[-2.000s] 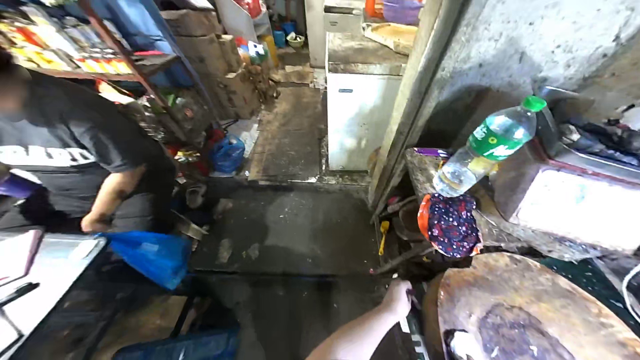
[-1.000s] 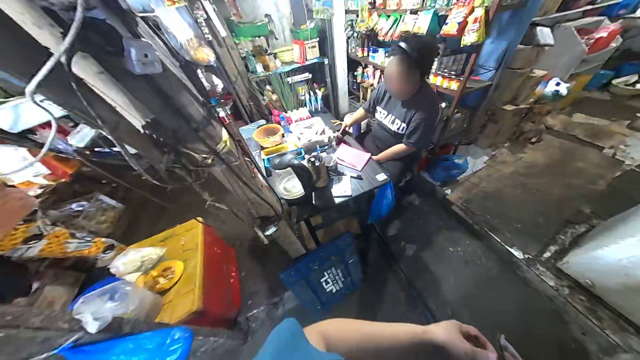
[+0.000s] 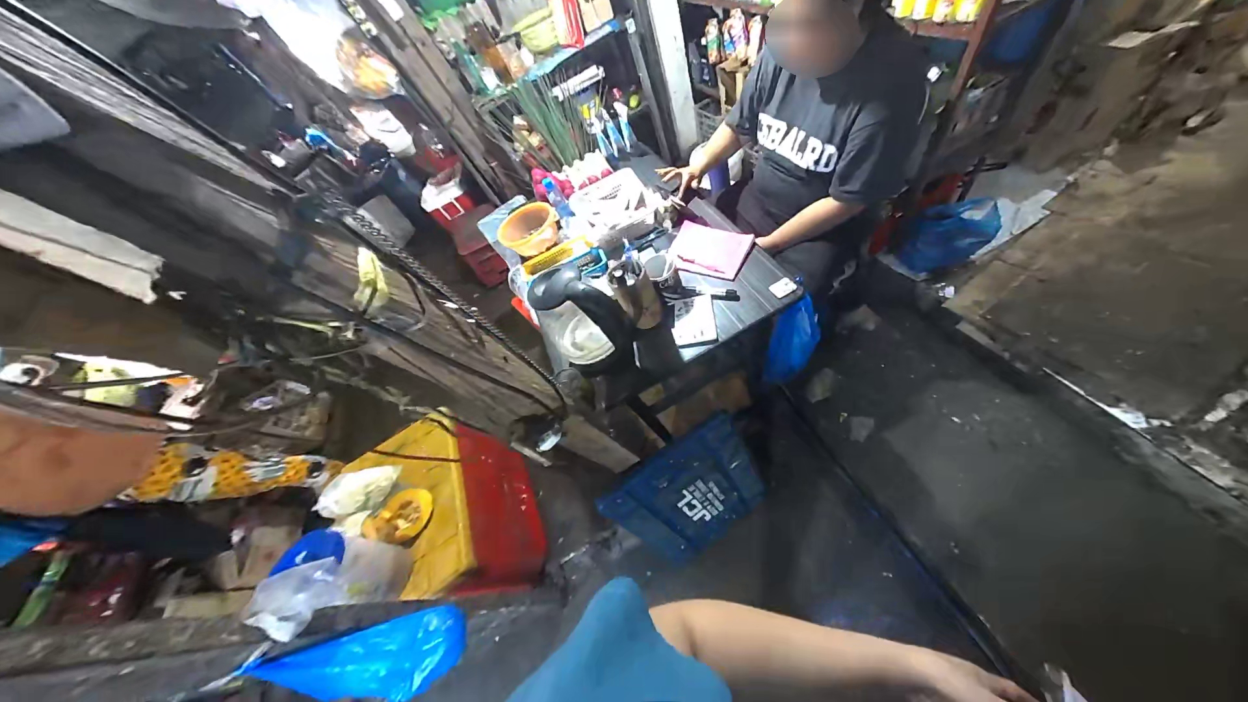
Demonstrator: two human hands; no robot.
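Observation:
My left hand [image 3: 975, 681] is at the bottom edge, right of centre, with its fingers partly cut off by the frame. The forearm reaches across from a blue sleeve. Close beside the fingertips is a small, pale, shiny thing [image 3: 1061, 682] that I cannot identify, and whether the hand touches it is unclear. My right hand is out of view. Above the forearm, a blue plastic crate [image 3: 682, 487] with white lettering stands on the dark floor. A bright blue plastic bag [image 3: 390, 655] lies left of my sleeve.
A person in a black shirt [image 3: 829, 127] sits at a dark table [image 3: 746, 317] holding a pink notebook [image 3: 712, 250], a black-handled pitcher [image 3: 583, 327] and an orange bowl [image 3: 528, 229]. A red and yellow box [image 3: 497, 507] stands left, near a wooden post [image 3: 439, 366]. A raised floor edge [image 3: 1092, 390] runs right.
The view has swung far left, away from the round wooden block and the green-capped bottle. My left hand, near that block two seconds ago, is now at the bottom edge.

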